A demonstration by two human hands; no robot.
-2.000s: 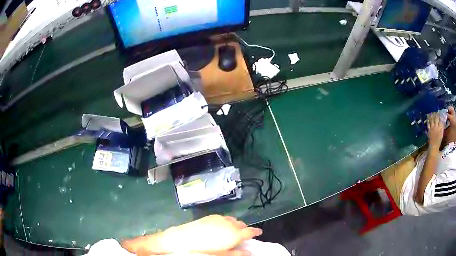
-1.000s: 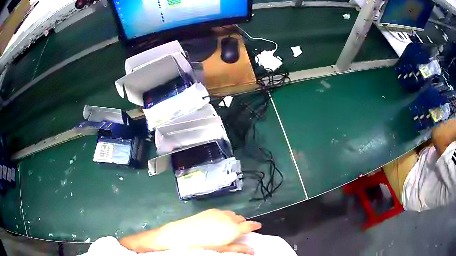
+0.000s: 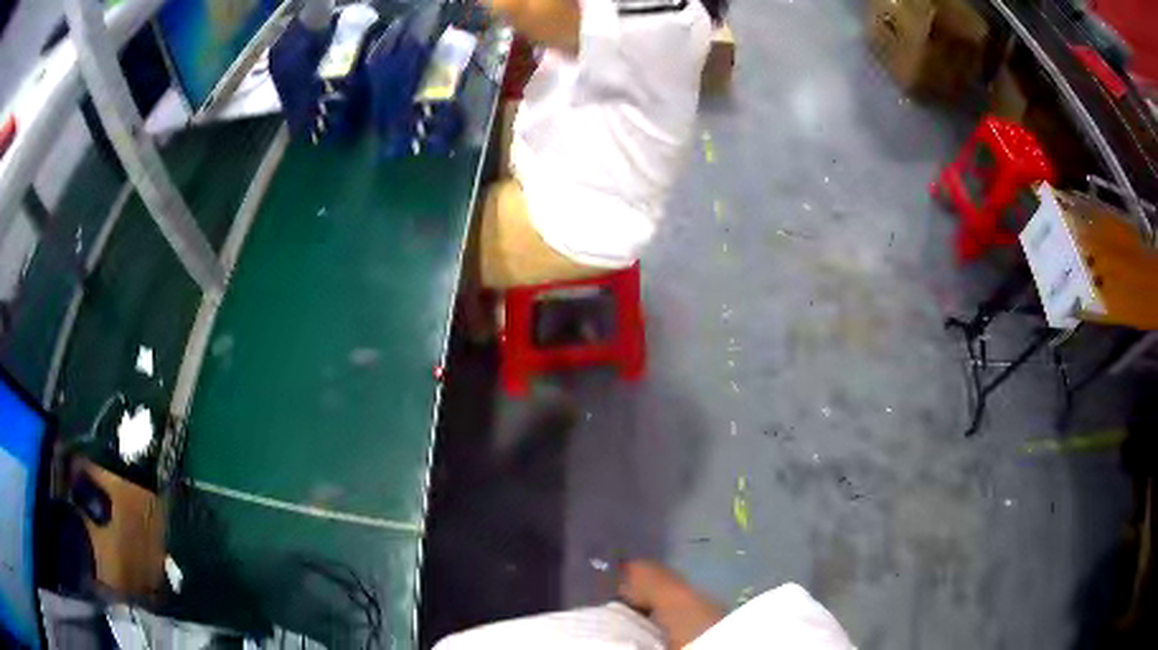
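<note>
A blurred bare hand or forearm, which appears to be my right hand [image 3: 667,603], shows at the bottom edge beside white cloth. Its fingers cannot be made out, and no held object shows. My left hand is not visible. Pale open box flaps [image 3: 140,629] are cut off at the bottom left corner. Thin black cables [image 3: 346,594] lie beside them on the green bench top [image 3: 324,330].
A person in a white shirt [image 3: 603,140] sits on a red stool [image 3: 572,324] at the bench. Blue boxes [image 3: 438,83] stand at its far end. A mouse [image 3: 89,498] lies on a brown board [image 3: 131,540]. Another red stool [image 3: 997,184] and a wooden-topped table [image 3: 1118,273] are right.
The view has swung to the right. The boxes have moved to the bottom left corner, and the floor and neighbouring person now fill the middle. The left hand seen earlier has left the picture.
</note>
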